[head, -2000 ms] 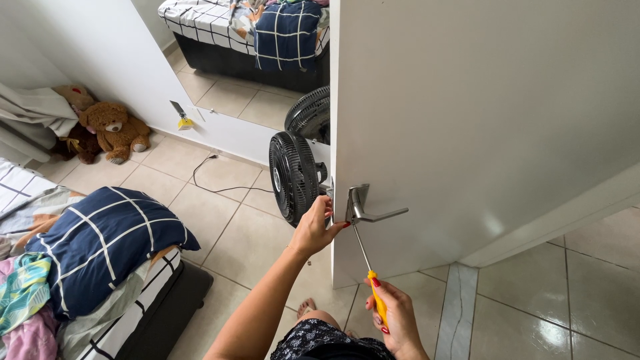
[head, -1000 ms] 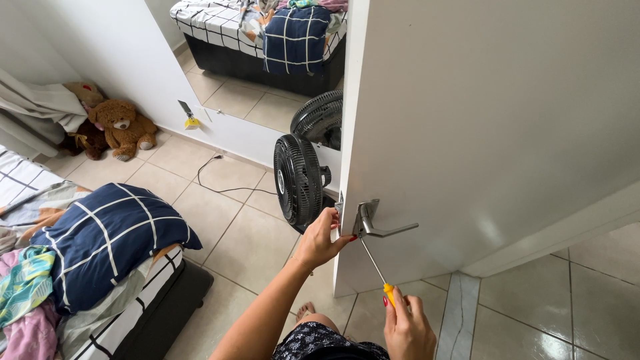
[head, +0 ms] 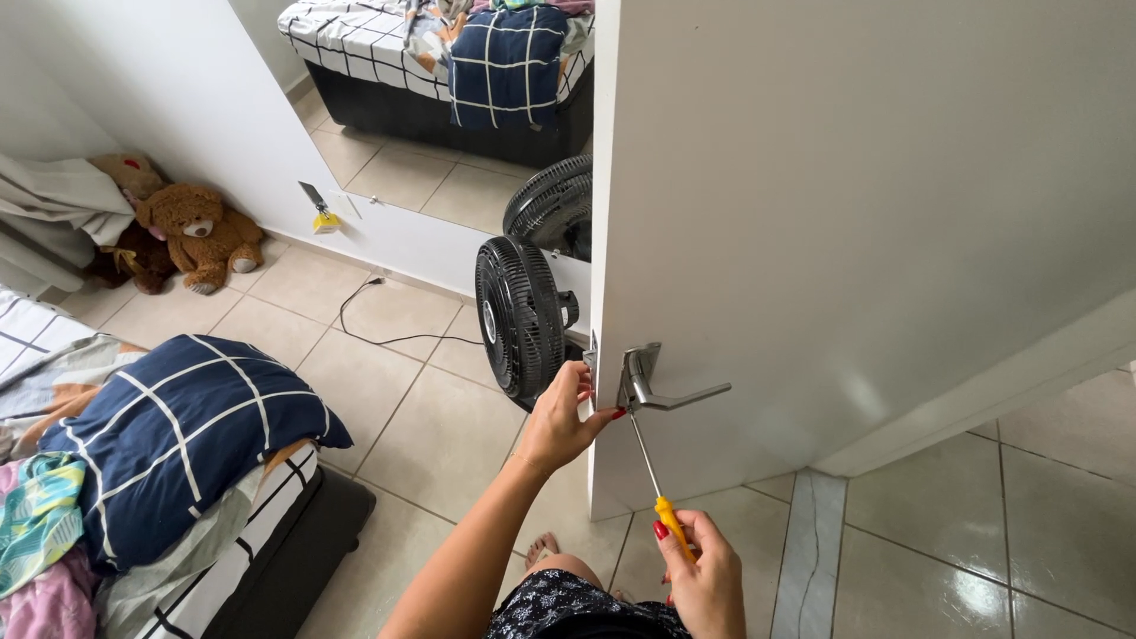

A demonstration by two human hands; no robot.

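A white door (head: 852,222) stands ajar before me, with a metal lever handle (head: 679,398) and its plate near the free edge. My left hand (head: 559,422) is at that edge, its thumb by the lower end of the plate and its other fingers around the edge near the latch. My right hand (head: 701,559) grips the yellow handle of a screwdriver (head: 652,466). The shaft slants up and its tip meets the bottom of the handle plate by my left thumb. The exact seat of the tip is too small to tell.
Behind the door edge stands a black fan (head: 524,319), its cord (head: 399,339) on the tiles. A mirror (head: 470,186) hangs on the wall near a putty knife (head: 321,213). Teddy bears (head: 200,235) sit in the corner. At left, a bed (head: 293,541) bears a blue checked pillow (head: 191,435).
The view has shifted slightly. My left hand stays at the door edge, and the screwdriver in my right hand stays at the handle plate.
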